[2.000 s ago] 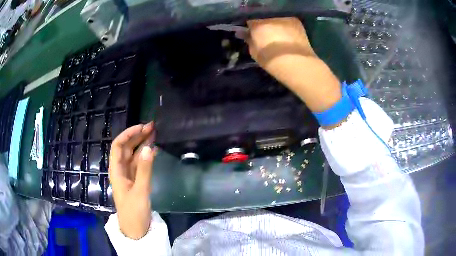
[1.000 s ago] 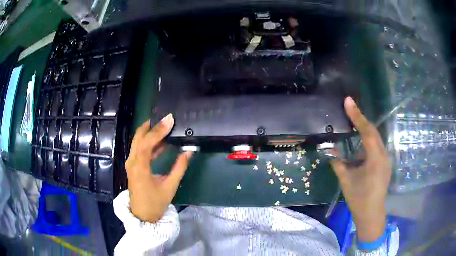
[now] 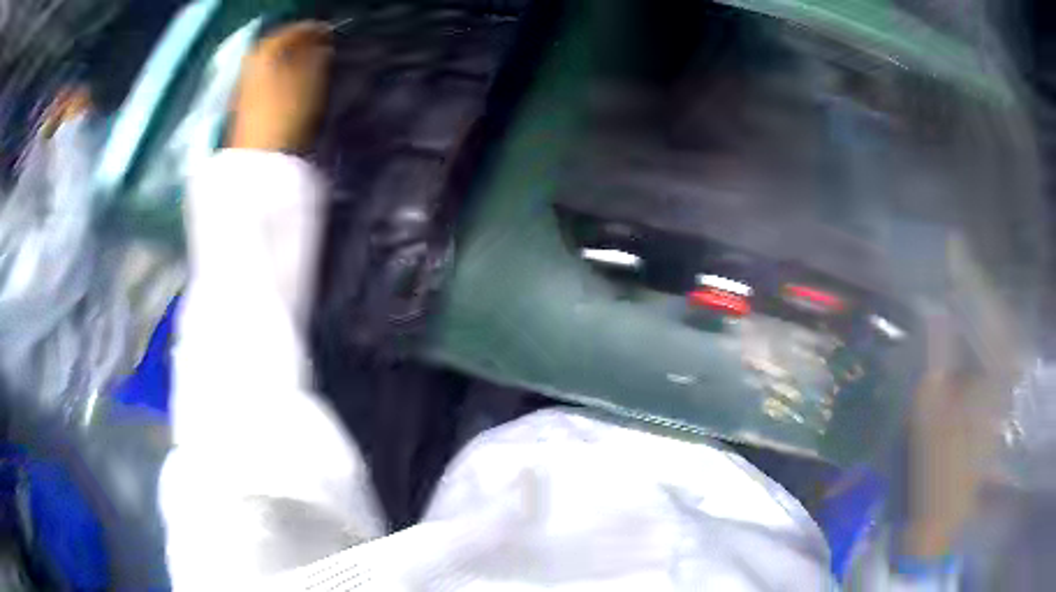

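The frame is strongly blurred. My left hand is at the upper left, over the far part of the black tray; its fingers are too blurred to tell their pose or any held thing. My right hand is a faint smear at the right, beside the front right end of the black machine; its fingers cannot be made out. The machine's red button and a pale button show on its front, with a red glow at the display.
Tiny cream bits lie on the green mat before the machine. A light blue strip is at the upper left. Blue stools stand low at the left. Another person's sleeve and hand show at the far left.
The view has swung left, so machine and trays sit further right. My left hand has left the machine front and reached out to the upper left. The display now glows red.
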